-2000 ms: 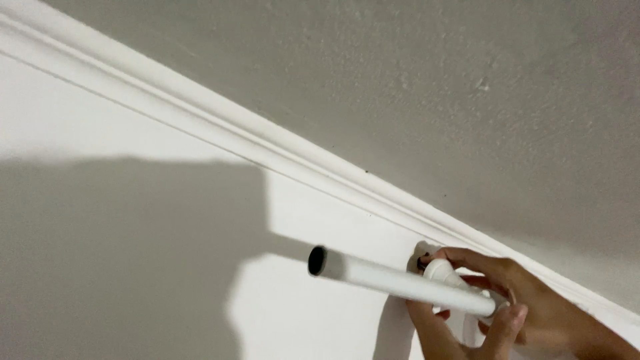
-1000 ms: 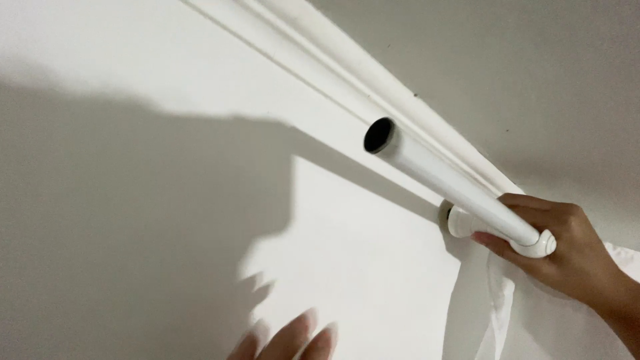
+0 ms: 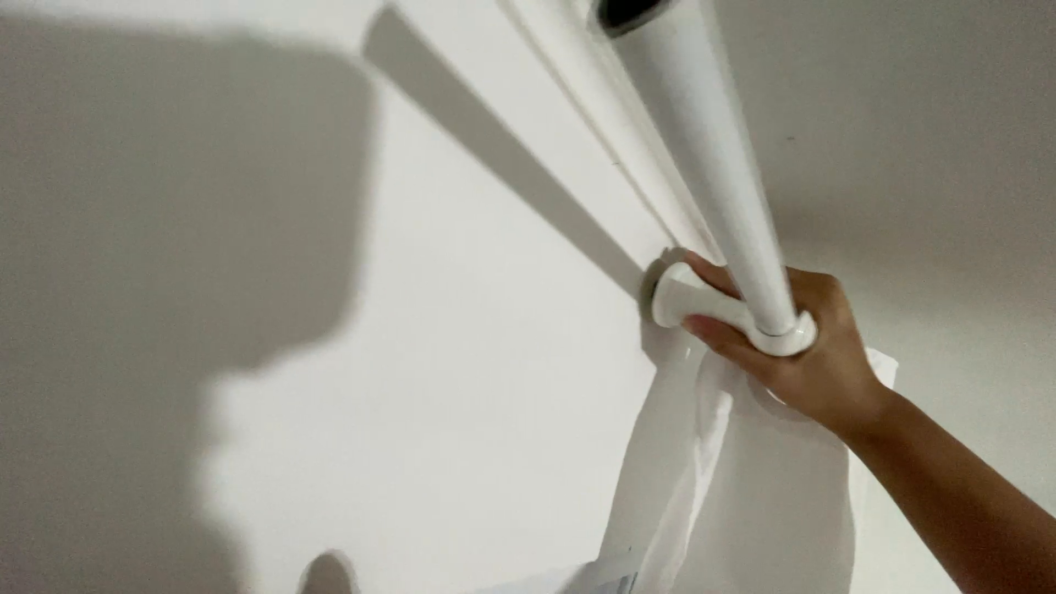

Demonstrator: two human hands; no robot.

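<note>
My right hand (image 3: pixel 808 346) is closed around a white curtain rod bracket (image 3: pixel 701 301), whose flared base is at the wall beside the moulding. A white curtain rod (image 3: pixel 709 148) rests in the bracket's cup and extends up and toward the camera, its dark hollow end at the top edge. Below the hand hangs a sheer white curtain (image 3: pixel 767 487). Whether the bracket's base touches the wall is hard to tell. My left hand is out of view.
White crown moulding (image 3: pixel 619 140) runs along the join of wall (image 3: pixel 462 396) and ceiling (image 3: pixel 924 140). Large shadows and the rod's shadow fall on the wall. Something pale blue-grey, partly seen, lies at the bottom edge by the curtain.
Two seconds ago both hands were at the bracket. The left hand then came away, showed at the bottom edge, and is now gone from view. The right hand keeps its hold; the view has turned.
</note>
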